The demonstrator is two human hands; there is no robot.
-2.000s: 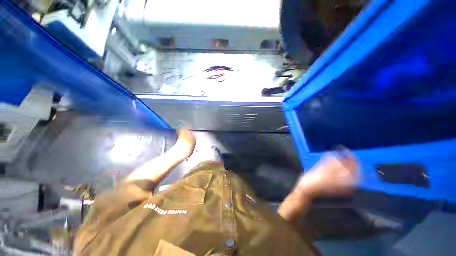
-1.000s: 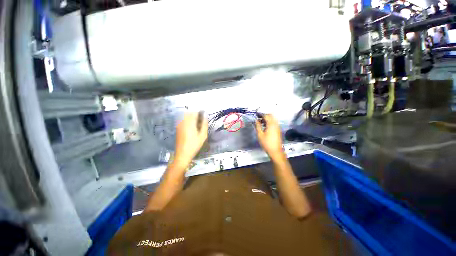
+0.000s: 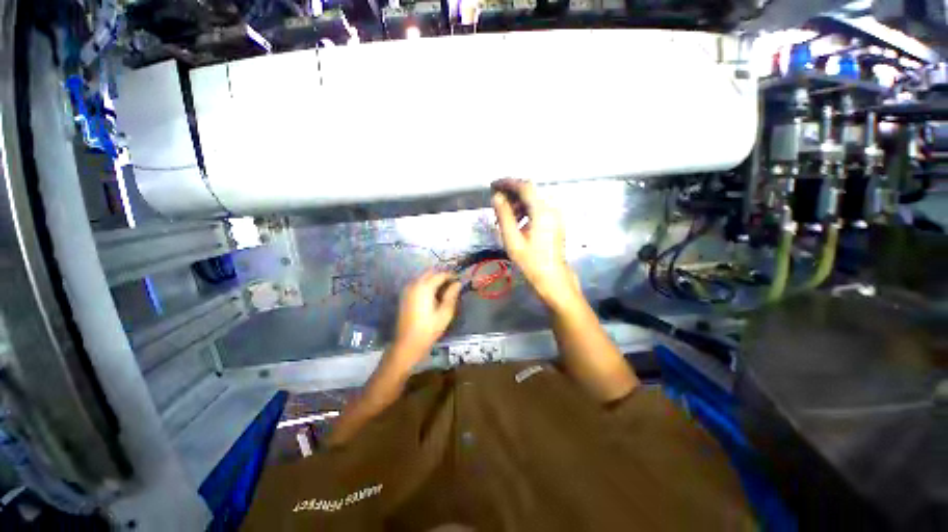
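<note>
A small bunch of dark leads (image 3: 480, 256) lies on the bare metal tray (image 3: 400, 244). Red-looped scissors (image 3: 492, 278) lie at its near side, between my hands. My bare left hand (image 3: 424, 310) is at the left end of the bunch, fingers bent, with something dark at the fingertips; I cannot tell if it is gripped. My bare right hand (image 3: 532, 237) is raised above and right of the bunch, near the white cover, with fingers curled; a dark spot shows at its fingertips, too blurred to tell if it is held.
A long white cover (image 3: 468, 120) spans the back above the tray. Dark cables (image 3: 681, 265) and a black rod-like part (image 3: 660, 324) are at the right, below metal units with yellowish tubes (image 3: 828, 255). Blue door frames (image 3: 244, 457) stand at both sides of me.
The view has moved from the open blue doors to inside the machine. Since one second ago, my right hand has risen from the bunch's right end towards the cover; my left hand is lower.
</note>
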